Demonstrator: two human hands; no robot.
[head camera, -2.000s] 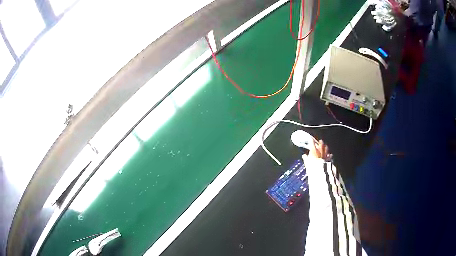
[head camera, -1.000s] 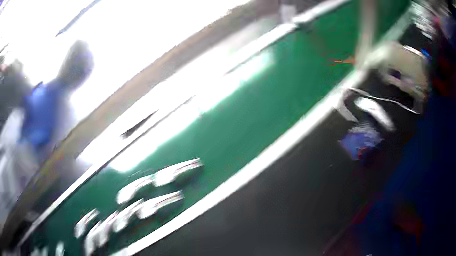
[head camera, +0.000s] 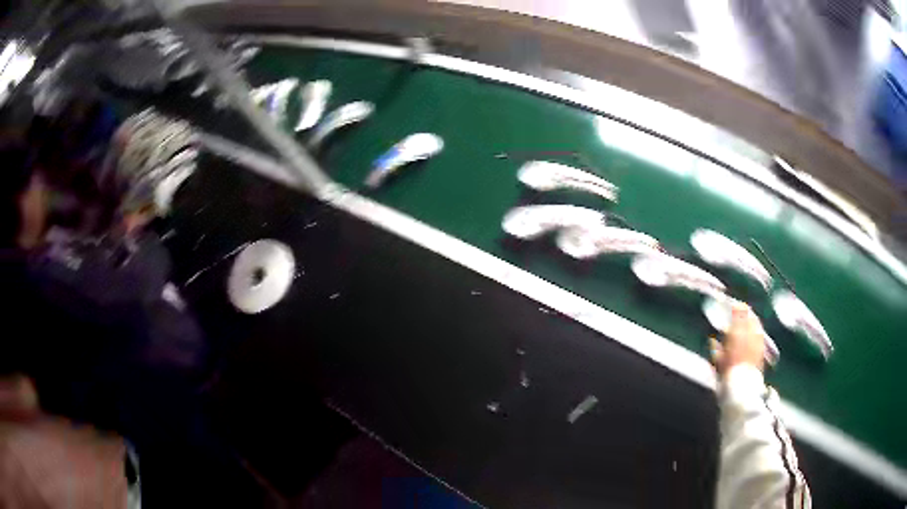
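My right hand (head camera: 741, 343), bare with a white striped sleeve, reaches over the green belt (head camera: 477, 189) at the right. Its fingers are around a white curved housing shell (head camera: 715, 312), partly hidden by the hand; the shell still appears to be at belt level. Several similar shells lie around it, among them one up and left (head camera: 676, 271) and one to the right (head camera: 802, 323). My left hand cannot be made out.
A white tape roll (head camera: 261, 276) and small pale scraps (head camera: 582, 408) lie on the black bench (head camera: 438, 338). A metal upright (head camera: 269, 124) stands at the belt's near edge. A person in dark clothing (head camera: 119, 288) is at the left, by piled white shells (head camera: 159, 159). A blurred skin-toned shape fills the lower left.
The view has swung left along the line, so the tester and blue pack are out of view. My right hand was at a shell beside the tester; now it is at one on the belt.
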